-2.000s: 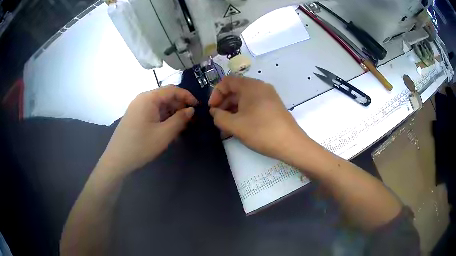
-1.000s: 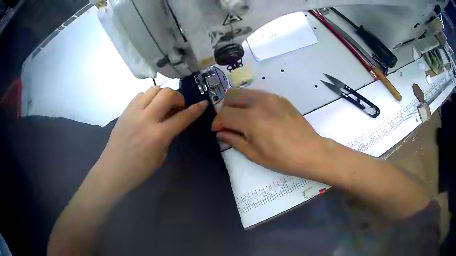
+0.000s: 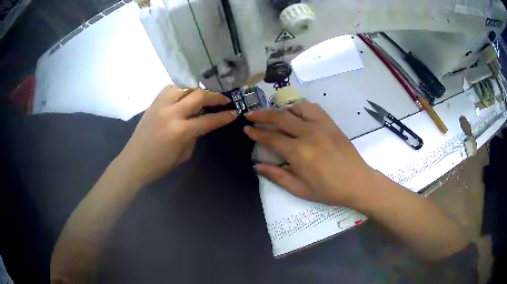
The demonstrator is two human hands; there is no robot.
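Observation:
A large black garment piece [image 3: 183,222] covers the left of the table and hangs toward me. Its edge runs up to the presser foot [image 3: 240,102] of the white sewing machine [image 3: 344,16]. My left hand [image 3: 172,125] lies on the cloth left of the foot, thumb and fingers pinching the dark fabric by the foot. My right hand [image 3: 314,152] is just right of and below the foot, fingers spread and fingertips on the cloth's right edge; I cannot tell that it grips anything. The needle tip is too small to make out.
A white paper slip [image 3: 328,58] lies under the machine arm. Thread snips [image 3: 396,126], a red-shafted tool with a tan end [image 3: 408,86] and a black-handled screwdriver [image 3: 422,72] lie on the right. Printed ruler markings run along the table's front edge. A cardboard carton [image 3: 458,194] stands below at right.
The view has shifted, so the machine sits further right. My left hand has closed in beside the foot. My right hand has come up to the foot and its fingers have spread from a pinch.

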